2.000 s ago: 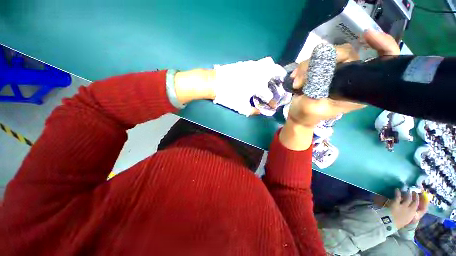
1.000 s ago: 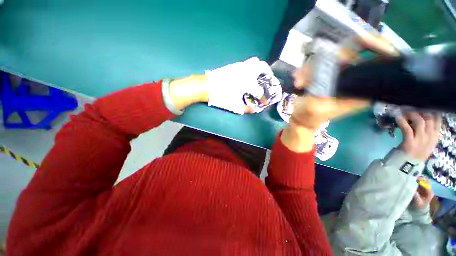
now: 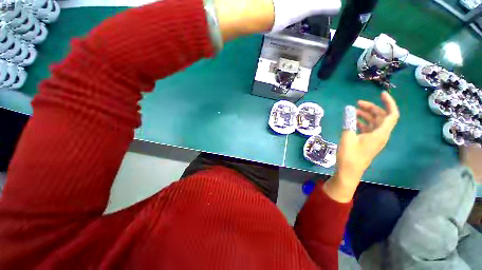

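Note:
My left hand, in a white glove, reaches over the screw feeder at the top edge. Its fingers are partly cut off and I cannot tell what it holds. The black electric screwdriver stands upright beside the feeder, free of my right hand. My right hand is open and empty above the bench, with a speckled wrap on one finger. Two white housing halves with boards lie side by side in front of the feeder. A third housing half lies nearer me, beside my right wrist.
A larger white assembly with wires stands right of the feeder. Rows of white units lie at the far right. Grey-white rings lie in rows at the far left. A neighbouring person's grey sleeve is at the lower right.
My right hand has let go of the screwdriver and opened. My left hand has moved up over the feeder. The view has shifted, showing more bench at left. The neighbour's arm has moved right.

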